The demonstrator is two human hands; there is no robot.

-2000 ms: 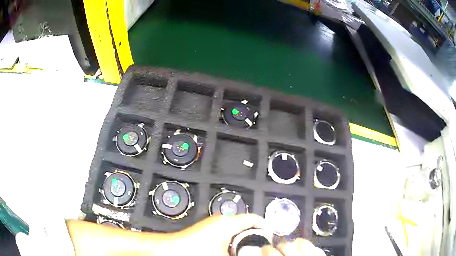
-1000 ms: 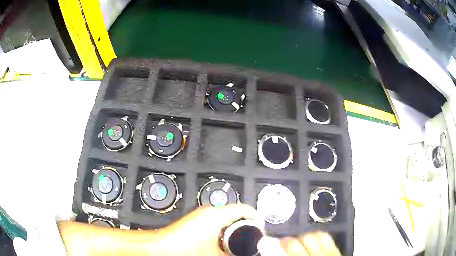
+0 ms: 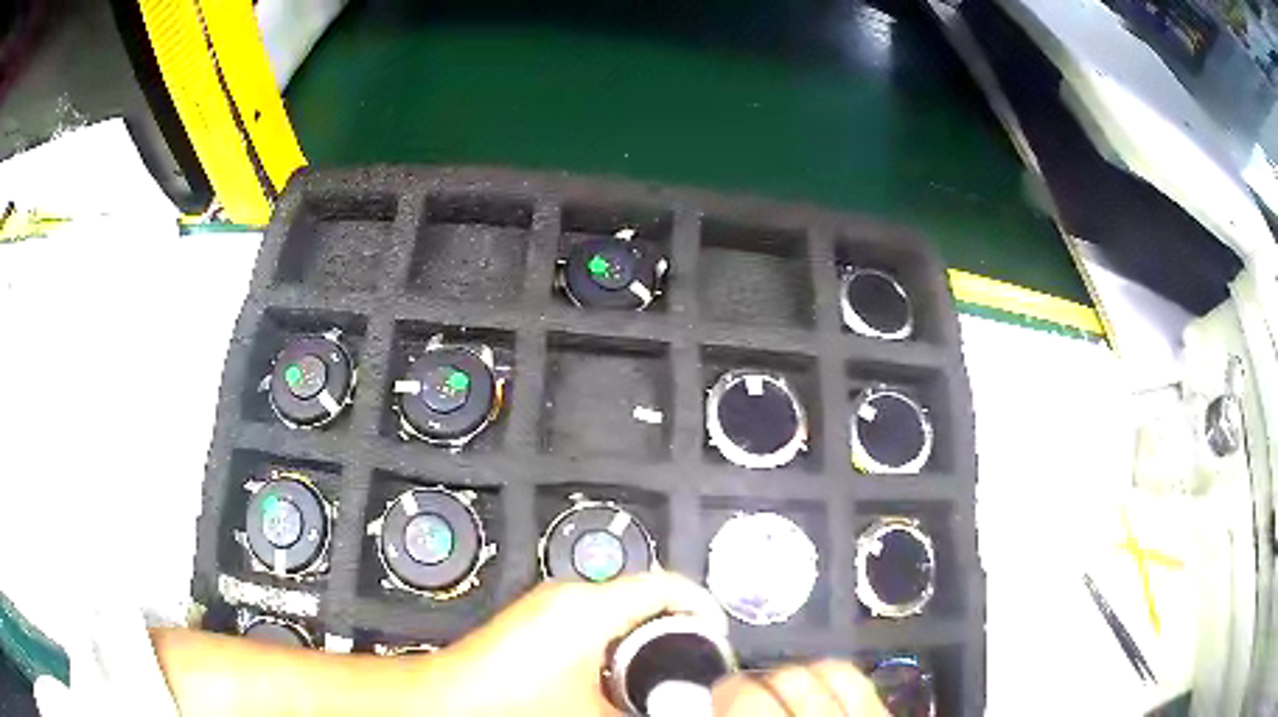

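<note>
My left hand (image 3: 561, 647) reaches in from the lower left over the front of the foam tray (image 3: 526, 476) and holds a round watch module (image 3: 670, 661) with a dark face and silver rim. My right hand (image 3: 806, 689) is at the bottom edge, partly cut off; a white-covered fingertip touches the module's face. Whether it also grips the rim is hidden. Matt black watch bodies with green dots, such as this one (image 3: 430, 541), sit in the left pockets. Glossy discs (image 3: 757, 418) sit in the right pockets, one of them (image 3: 761, 566) shining white.
A green conveyor belt (image 3: 659, 112) with yellow edging runs behind the tray. A yellow post (image 3: 224, 105) stands at upper left. A thin dark stick (image 3: 1118, 628) lies on the white bench at right. A small white bit (image 3: 648, 415) lies in a middle pocket.
The tray has shifted left and slightly up in view. The held module stays in my left hand; the white-covered fingertip has moved from its rim onto its face.
</note>
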